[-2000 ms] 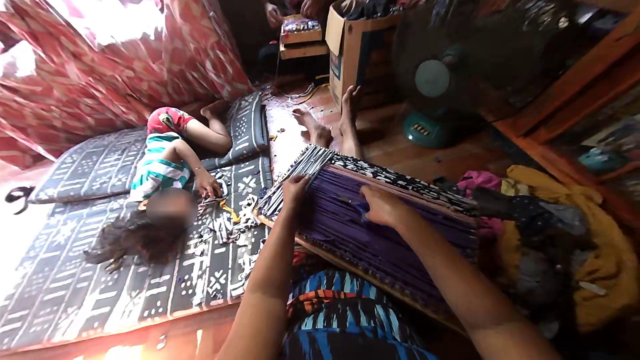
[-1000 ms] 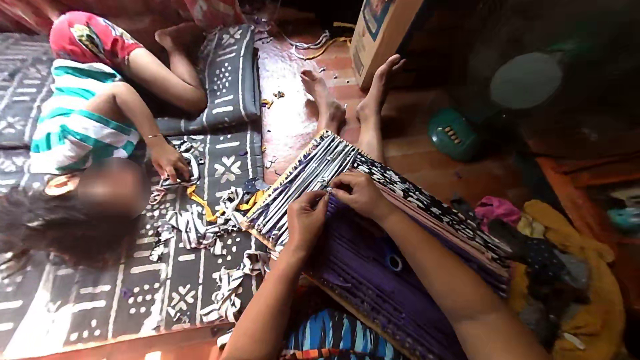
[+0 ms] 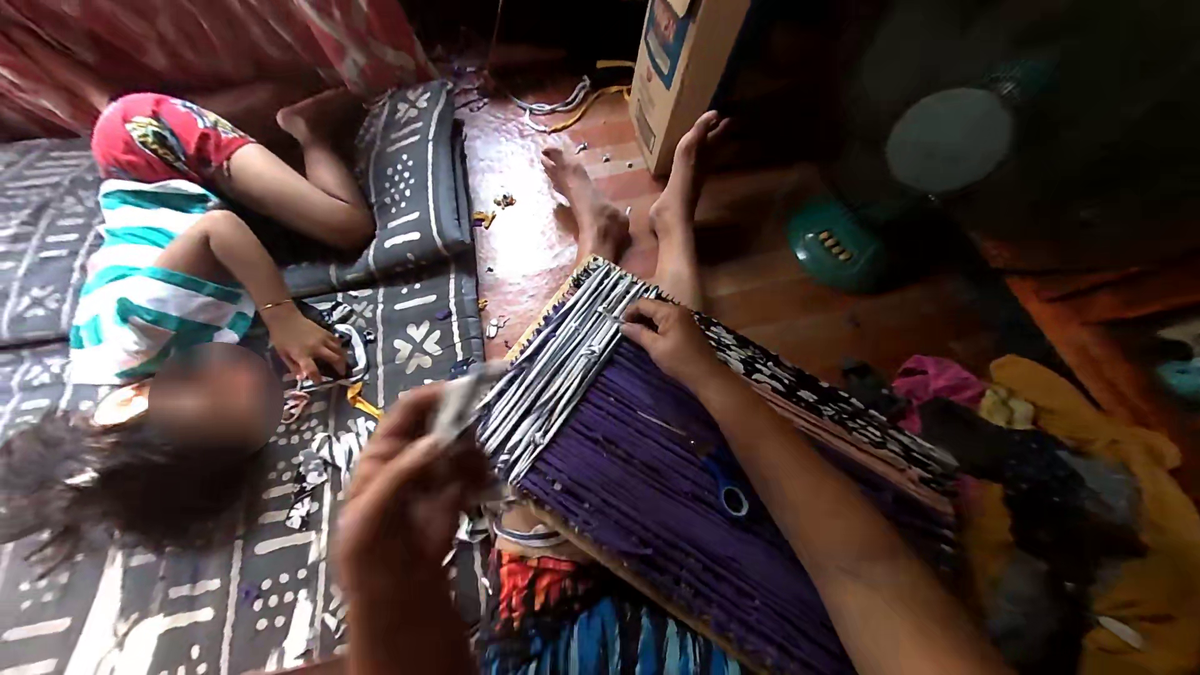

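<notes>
Across my lap lies a pegged frame strung with purple fabric strips (image 3: 647,469), with white-grey strips (image 3: 562,375) woven at its far left end and black-and-white ones along the far right edge. My left hand (image 3: 412,478), blurred, is raised beside the frame's left side and grips a pale grey fabric strip (image 3: 459,403). My right hand (image 3: 670,342) rests at the border of the white-grey and purple strips, fingertips pinched on a strip there. Blue-handled scissors (image 3: 731,492) lie on the purple strips by my right forearm.
Another person in a striped shirt (image 3: 155,281) lies on the patterned mat (image 3: 412,309) at left, a hand near fabric scraps (image 3: 323,459). Beyond my feet stands a cardboard box (image 3: 680,84). A fan with a teal base (image 3: 834,246) is at right, near piled cloths (image 3: 1106,487).
My left hand has come away from the weave toward the left, holding a pale strip; a second ago both hands were together on the white-grey strips.
</notes>
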